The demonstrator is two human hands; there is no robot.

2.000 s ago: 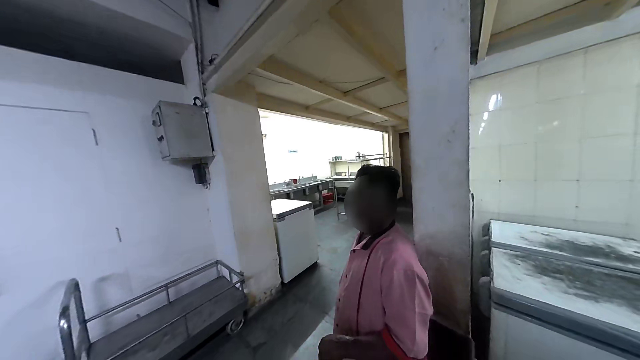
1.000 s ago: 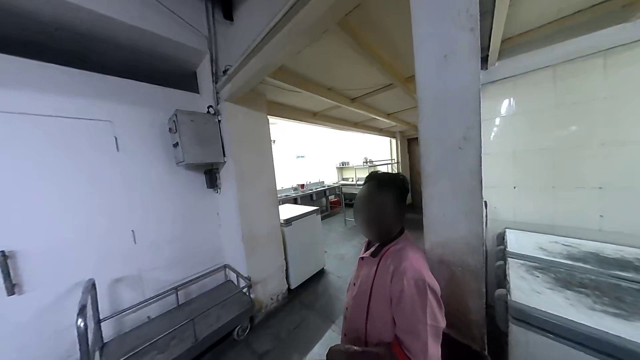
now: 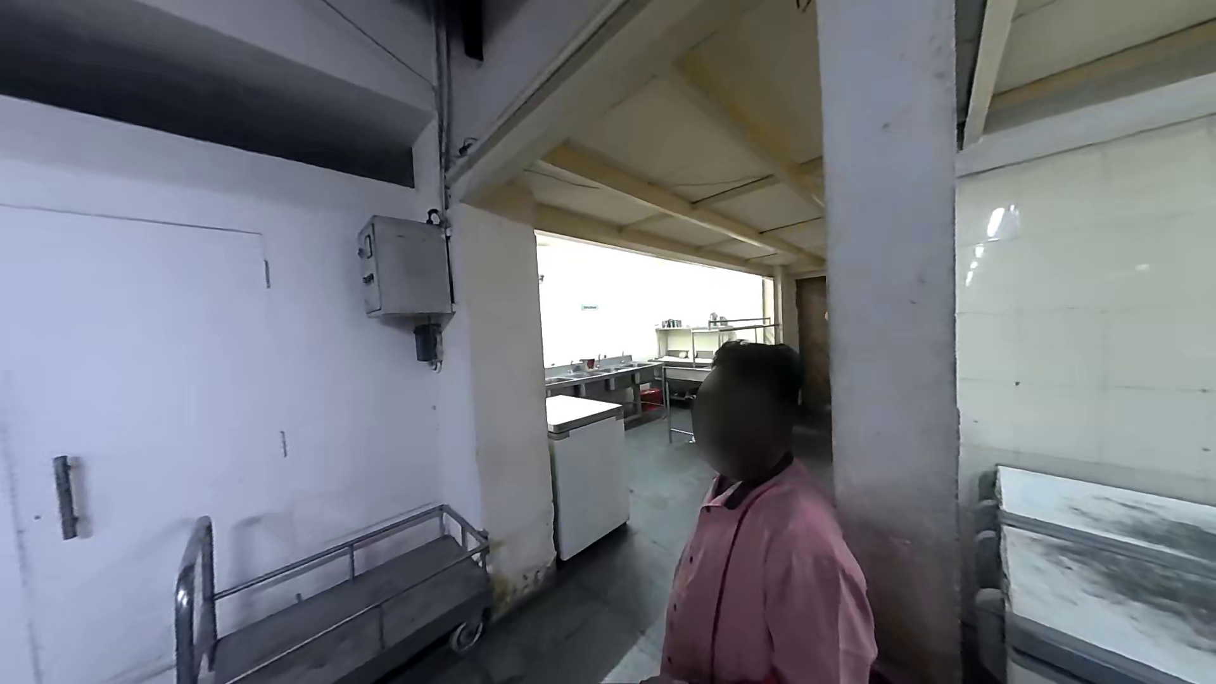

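Neither my left hand nor my right hand shows in the head view, so what they hold or touch is hidden. A person in a pink shirt with a dark collar (image 3: pixel 769 579) stands in front of me, right of centre. At the lower left, a metal platform trolley with rails (image 3: pixel 351 608) stands along the white wall. A grey metal electrical box (image 3: pixel 408 266) is fixed on the wall above it.
A white chest freezer (image 3: pixel 589 484) stands in the opening, with steel sinks (image 3: pixel 608 375) and a steel rack farther back. A pillar (image 3: pixel 888 342) rises behind the person. White chest freezers with stained lids (image 3: pixel 1111 579) are at the right. A door handle (image 3: pixel 65 497) is at the far left.
The view has turned left, bringing the door handle in. The person's forearm, seen low in front of them earlier, is now mostly below the frame.
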